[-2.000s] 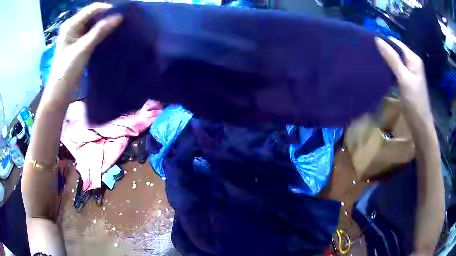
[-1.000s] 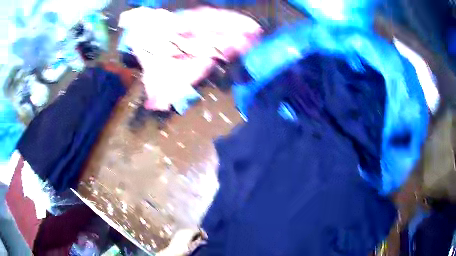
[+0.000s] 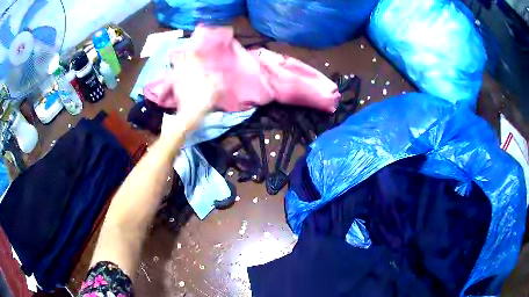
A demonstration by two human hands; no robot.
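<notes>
My left hand (image 3: 197, 87) reaches in from the lower left and is over the pink garment (image 3: 246, 72). The hand is blurred and washed out, so its fingers and grip cannot be made out. The pink garment lies crumpled over light blue cloth (image 3: 203, 180) and a tangle of black hangers (image 3: 278, 165). Dark navy garments (image 3: 348, 267) spill out of an open blue bag (image 3: 371, 139) on the right. My right hand is not in view.
A folded dark stack (image 3: 64, 191) lies at the left on a reddish-brown surface. Bottles (image 3: 87, 75) and a white fan (image 3: 23, 46) stand at the upper left. Full blue bags (image 3: 429, 46) sit along the back of the table (image 3: 203, 261). A white paper (image 3: 513, 145) shows at the right edge.
The navy garment held up by both hands two seconds ago is no longer held up. My left hand is now at the pink garment, which is bunched differently, with more hangers and light blue cloth showing.
</notes>
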